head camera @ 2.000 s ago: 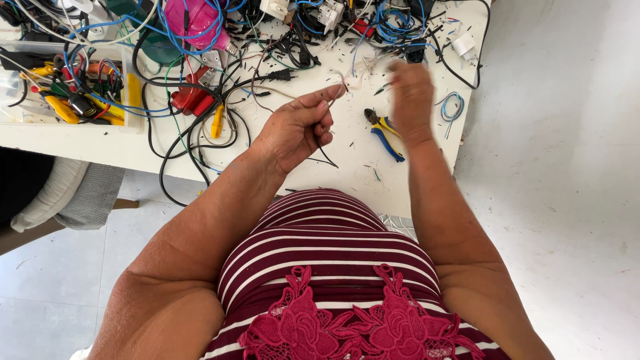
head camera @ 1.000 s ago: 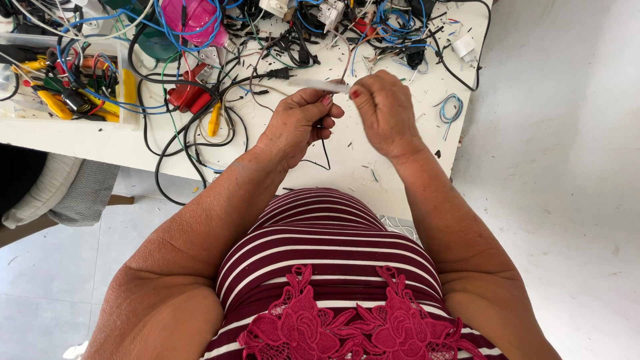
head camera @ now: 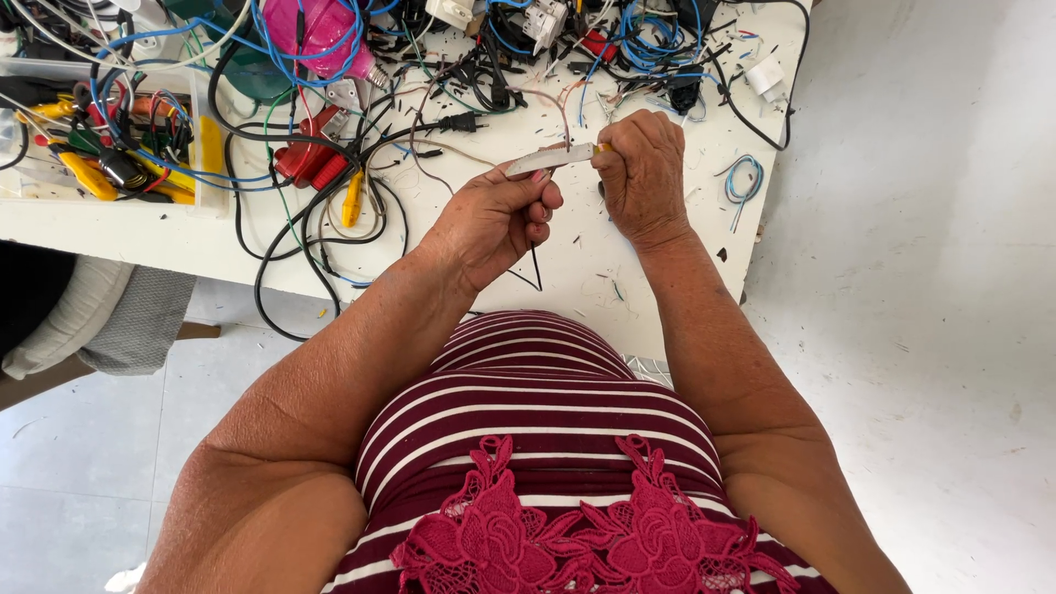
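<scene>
My right hand (head camera: 642, 177) grips a serrated knife by its handle, of which a bit of yellow shows. The knife's metal blade (head camera: 551, 158) points left and lies over the fingertips of my left hand (head camera: 502, 216). Between its thumb and fingers my left hand pinches a thin wire; a brownish length (head camera: 566, 115) runs up from beside the blade. A thin black wire (head camera: 538, 268) hangs in a bend below the left fingers. Where the blade meets the wire is partly hidden by the fingers.
A clear plastic bin (head camera: 213, 165) of tools stands at the left. Tangled cables, a magenta bulb-like object (head camera: 318, 37), a red tool (head camera: 309, 153) and a black plug (head camera: 459, 123) cover the back. A white adapter (head camera: 766, 78) and a blue wire coil (head camera: 744, 180) lie near the table's right edge.
My right hand, blurred and right of the left hand two seconds ago, has come in to the left hand with the knife. The blue-and-yellow pliers seen earlier on the table are now mostly hidden.
</scene>
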